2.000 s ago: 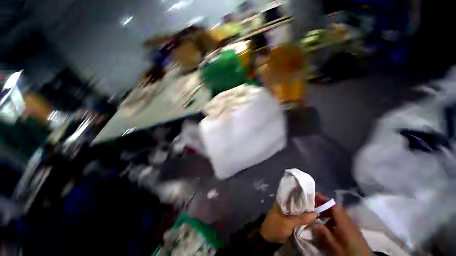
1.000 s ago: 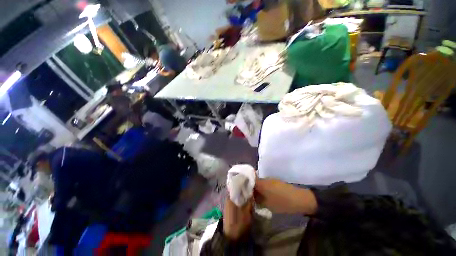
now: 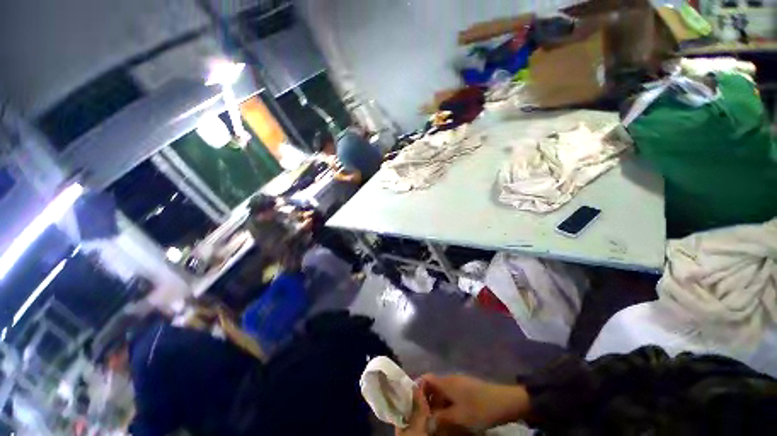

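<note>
A small cream-white fabric ring [image 3: 388, 392], like a cuff, stands up at the lower middle. My left hand [image 3: 414, 419] holds it from below and is mostly cut off by the bottom edge. My right hand [image 3: 469, 402] reaches in from the right in a dark sleeve, its fingers closed at the ring's right side. A bit of pale fabric shows below my right hand. Whether my right fingers hold a tool is hidden.
A pale table [image 3: 460, 211] ahead bears two beige garment piles [image 3: 545, 174] and a phone [image 3: 579, 221]. A green bag [image 3: 707, 153] and a white sack [image 3: 643, 330] with garments are on the right. A dark-clothed person [image 3: 192, 375] is at lower left, another sits farther back.
The view has swung left and nearer the table, so table and sack appear farther right. My hands and the fabric ring are lower in the picture, my left hand now mostly cut off.
</note>
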